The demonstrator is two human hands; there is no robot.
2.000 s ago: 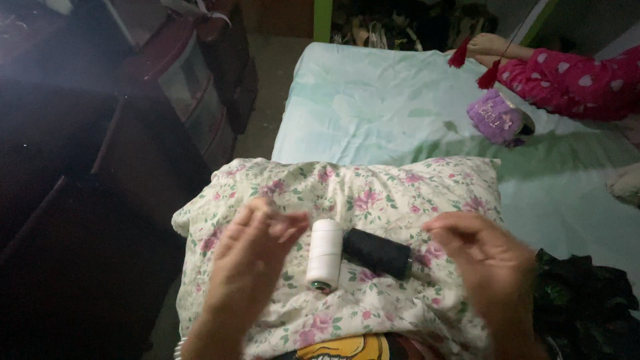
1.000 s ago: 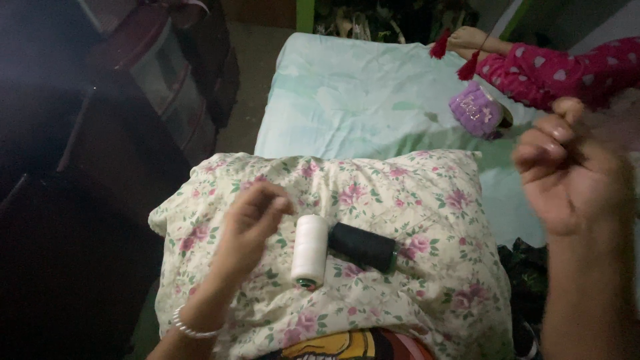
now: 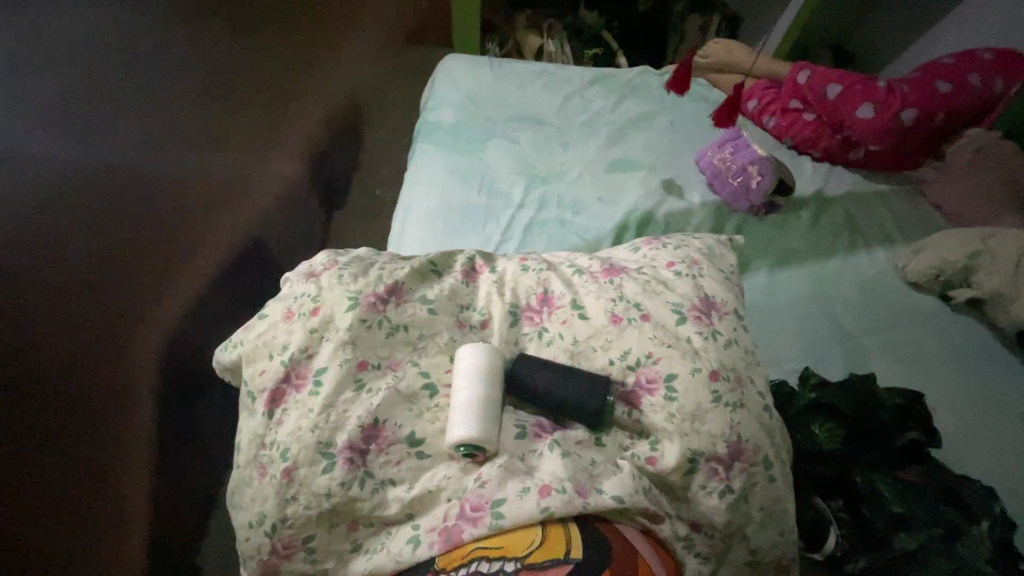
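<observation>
Neither my left hand nor my right hand shows in the head view. A spool of white thread (image 3: 475, 400) lies lengthwise on a floral pillow (image 3: 384, 352), its green-rimmed end toward me. Close against its right side, a spool of black thread (image 3: 558, 390) lies slanted, its far end pointing right and slightly down. Printed cloth with a yellow and brown pattern (image 3: 520, 546) shows at the pillow's near edge.
Beyond the pillow is a bed with a pale green sheet (image 3: 528, 152). A person's legs in pink heart-print trousers (image 3: 864, 108) rest at the upper right, near a purple plush item (image 3: 738, 171). Dark green cloth (image 3: 888, 472) lies at the right, below a pale plush thing (image 3: 972, 268).
Both hands were above the pillow and bed in the earlier frames and are now out of view. The two spools lie as before on the pillow.
</observation>
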